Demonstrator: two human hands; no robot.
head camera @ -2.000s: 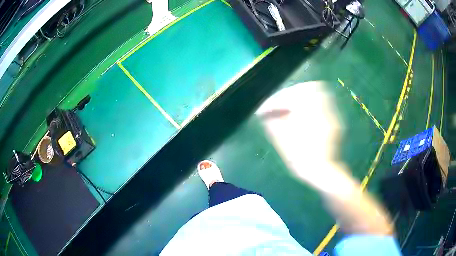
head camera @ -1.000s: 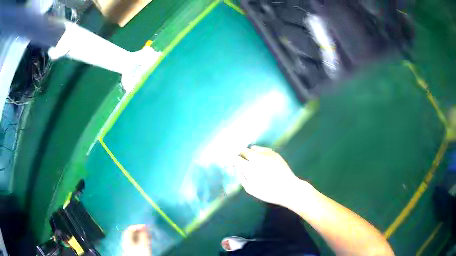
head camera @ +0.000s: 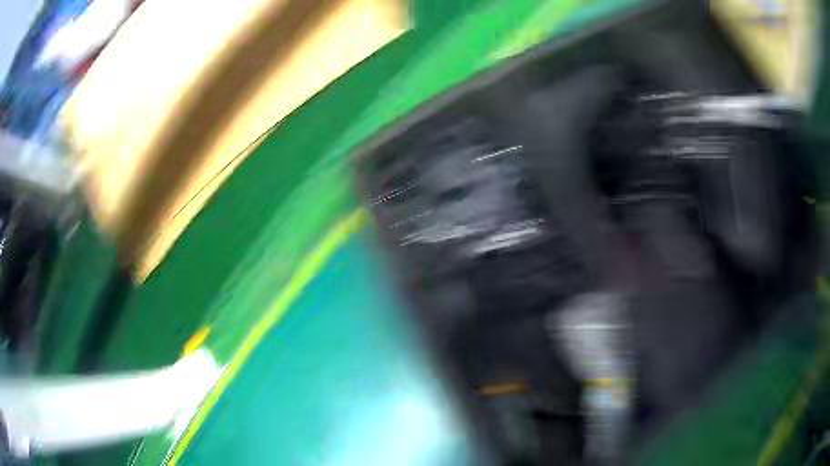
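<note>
A large black foam tray (head camera: 564, 264) fills the right half of the view, tilted and strongly blurred by motion. Its compartments hold dark items that I cannot tell apart. A silvery bagged part (head camera: 596, 341) with a small yellow band lies in its lower part. Whitish streaks show on other contents at the upper right and upper left of the tray. Neither of my hands is in the picture.
The green bench top (head camera: 337, 382) with a yellow line lies left of the tray. A white post or arm (head camera: 100, 405) reaches in from the lower left. A tan cardboard-like box (head camera: 209, 100) stands at the upper left beyond the bench. Green floor shows at the lower right.
The view has swung toward the tray, which looks much larger and nearer. My hands, seen over the bench one second ago, have left the picture. The black station is also out of view.
</note>
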